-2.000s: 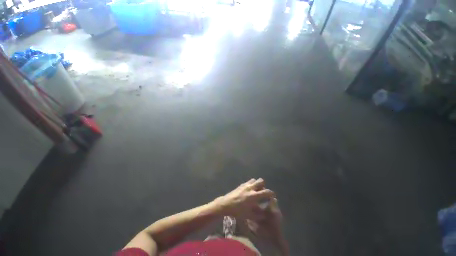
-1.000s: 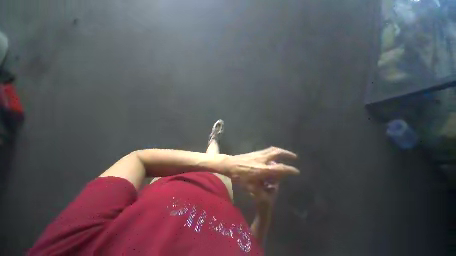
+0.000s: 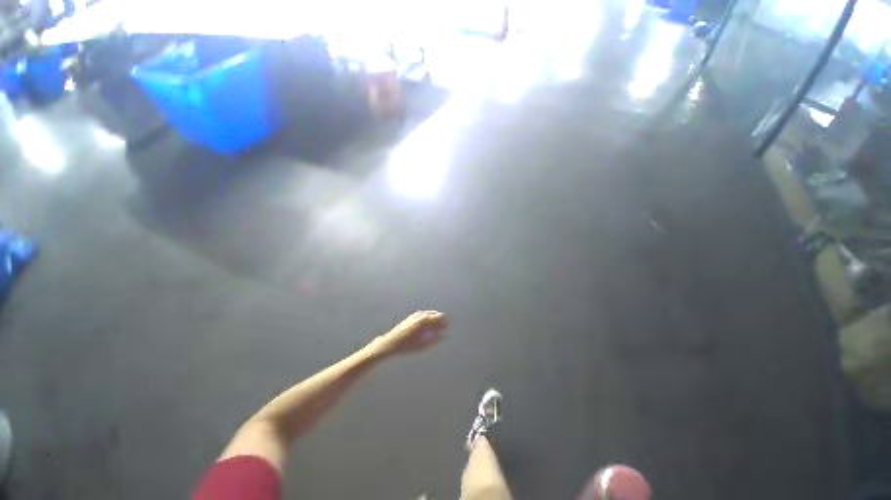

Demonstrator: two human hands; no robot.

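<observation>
My left hand is in front of me over the floor, small and a little blurred. Its fingers are curled in and nothing shows in it. A round pinkish-red top, which looks like the lid of the drinking cup or bottle, is cut off by the bottom edge right of centre. The rest of it is out of the picture. My right hand is not in view, so I cannot tell if it holds the cup.
Grey floor lies ahead, with my shoe on it. A blue plastic tub stands at upper left, a reddish stool beside it. A dark-framed glass partition and pale items line the right side.
My hands were together over a small object; now they are apart, the left swung out to the left. The view has tilted up from the floor, and the blue tub is nearer than at first.
</observation>
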